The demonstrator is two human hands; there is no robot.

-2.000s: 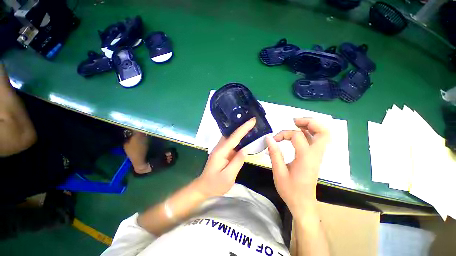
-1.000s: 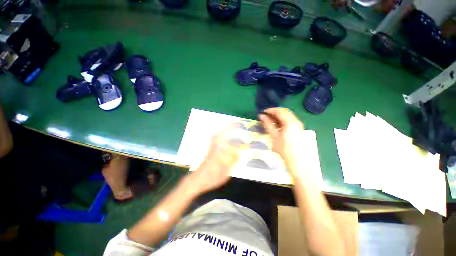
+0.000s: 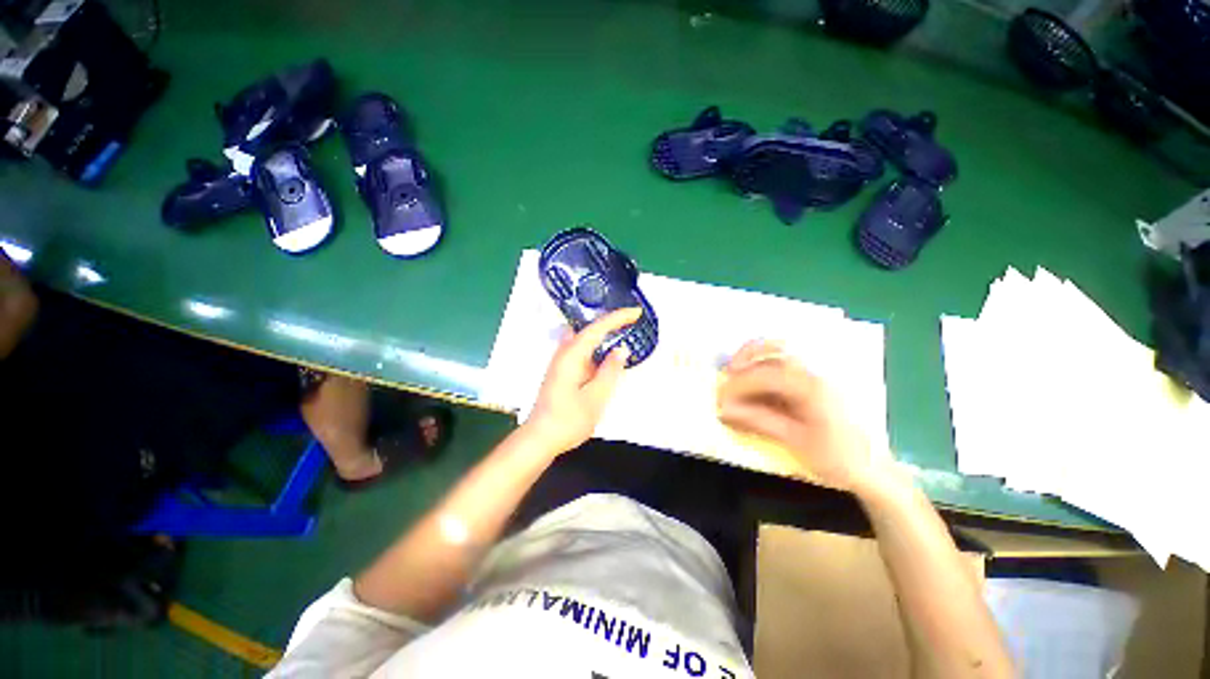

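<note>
My left hand (image 3: 584, 385) grips a dark plastic housing (image 3: 593, 281) by its lower end, above the left part of a white sticker sheet (image 3: 836, 348). No white end shows on this housing. My right hand (image 3: 780, 405) is blurred over the middle of the sheet, its fingers bent; whether it holds a small sticker cannot be told. Labelled housings (image 3: 401, 202) with white rounded ends lie grouped at the left. Unlabelled dark housings (image 3: 806, 169) lie in a group at centre-right.
Fanned white sheets (image 3: 1048, 385) lie at the right. Black mesh baskets (image 3: 1048, 47) stand along the far side. A black machine (image 3: 80, 93) is at far left. An open carton (image 3: 829, 584) is below the bench edge. A neighbour's leg (image 3: 342, 418) shows at lower left.
Two seconds ago my left hand held a housing with a white end; one like it now lies in the left group. A different housing from the centre-right group is now in my left hand.
</note>
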